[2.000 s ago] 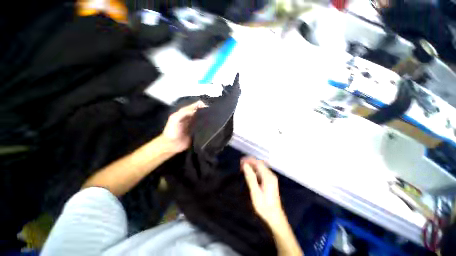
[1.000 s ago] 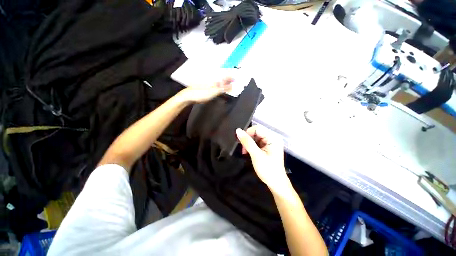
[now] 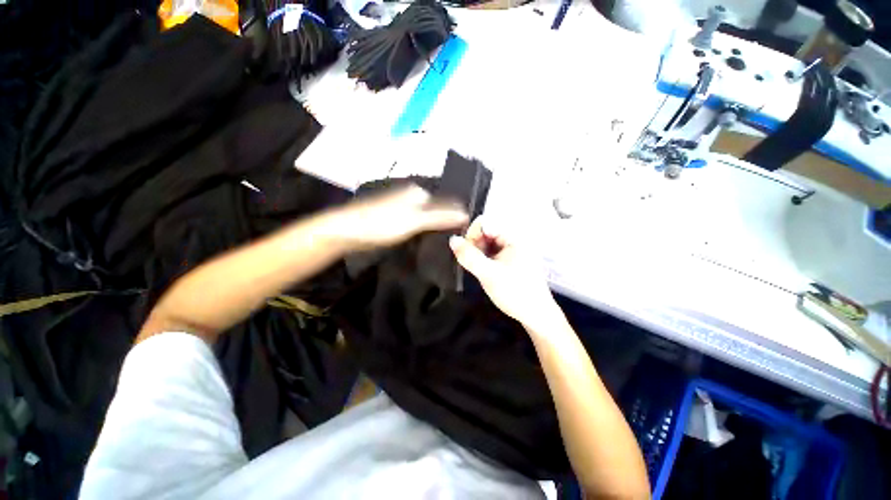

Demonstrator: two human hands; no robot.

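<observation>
A black garment panel [image 3: 420,303] lies over my lap and up onto the table's front edge. A folded flap of it [image 3: 463,183] stands up at the edge. My right hand [image 3: 496,262] pinches the cloth at the flap's lower end between thumb and fingers. My left hand [image 3: 405,217] is blurred and lies across the cloth, its fingers at the flap's left side near my right fingertips. Whether the left fingers grip the cloth cannot be told.
The white sewing machine [image 3: 752,73] stands right, a black strip [image 3: 799,122] over its head. Snips [image 3: 837,305] lie at the right. Blue tape [image 3: 430,86] and dark bundles [image 3: 399,44] are at the back. Dark cloth [image 3: 147,146] is heaped left. A blue basket [image 3: 816,430] is below the table.
My left hand has come down from above the cloth onto the flap, close to my right hand. My right hand, beside the flap earlier, still pinches at its edge. The view has shifted slightly.
</observation>
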